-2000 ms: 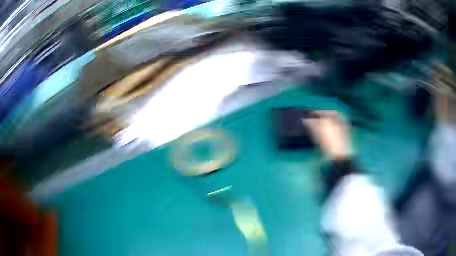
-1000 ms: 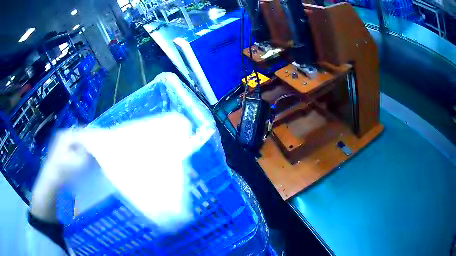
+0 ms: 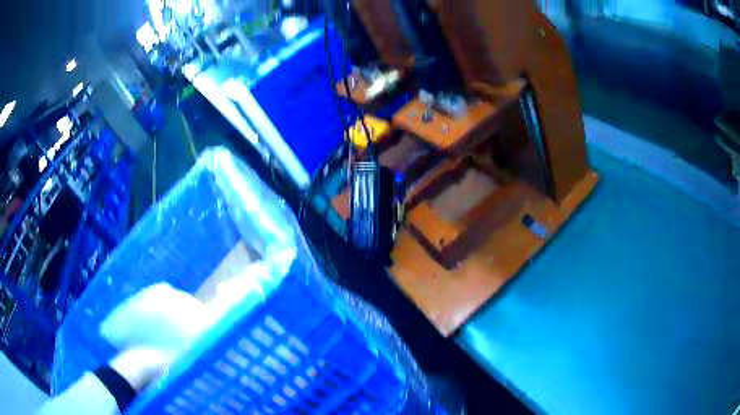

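My left hand (image 3: 139, 366), with a dark cuff band at the wrist, reaches over the near rim into the blue crate (image 3: 304, 357) at lower left. A washed-out white sheet or wrap (image 3: 158, 318) is inside the crate, right at the hand. The fingers are not distinct, so I cannot tell whether they grip it. A translucent blue bag (image 3: 174, 235) lines the crate and folds over its rim. My right hand is out of the picture.
An orange-brown fixture (image 3: 487, 203) stands right of the crate on the green bench (image 3: 617, 300). A black ribbed unit (image 3: 365, 207) hangs or stands at its left side. A blue panel or box (image 3: 300, 101) is behind. Racks line the far left.
My left hand has moved down into the crate from above it, and the white sheet has gone down with it and looks smaller. The view has shifted slightly.
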